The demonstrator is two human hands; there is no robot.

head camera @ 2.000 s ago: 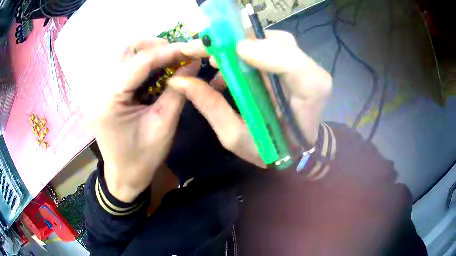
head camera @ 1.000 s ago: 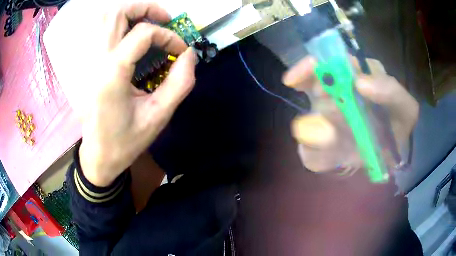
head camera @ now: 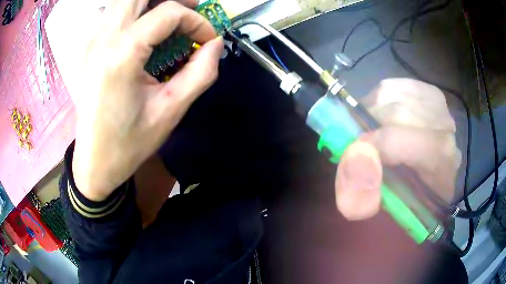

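Observation:
My right hand (head camera: 399, 144) holds the soldering iron (head camera: 405, 213) by its bright green and clear handle. Its metal shaft points up and left, with the tip at the edge of the green PCB panel (head camera: 213, 14). The thin bent solder feed tube (head camera: 288, 44) runs beside the shaft to the same place. My left hand (head camera: 141, 77) is at the panel edge, thumb and forefinger pinched close to the tip. What lies between the fingertips is too small to tell. Dark and yellow components (head camera: 197, 46) show along the panel edge, partly hidden by my left hand.
A pink-red mat (head camera: 33, 72) at the left bears a loose pile of yellow components (head camera: 22, 128). A white pad (head camera: 69, 33) is under the panel. A red bin (head camera: 36, 227) is at lower left. Black cables (head camera: 469, 127) hang at the right.
My right hand first moved right, away from my left hand, then the iron's tip came to the panel edge. My left hand has shifted slightly up and left and remains pinched there.

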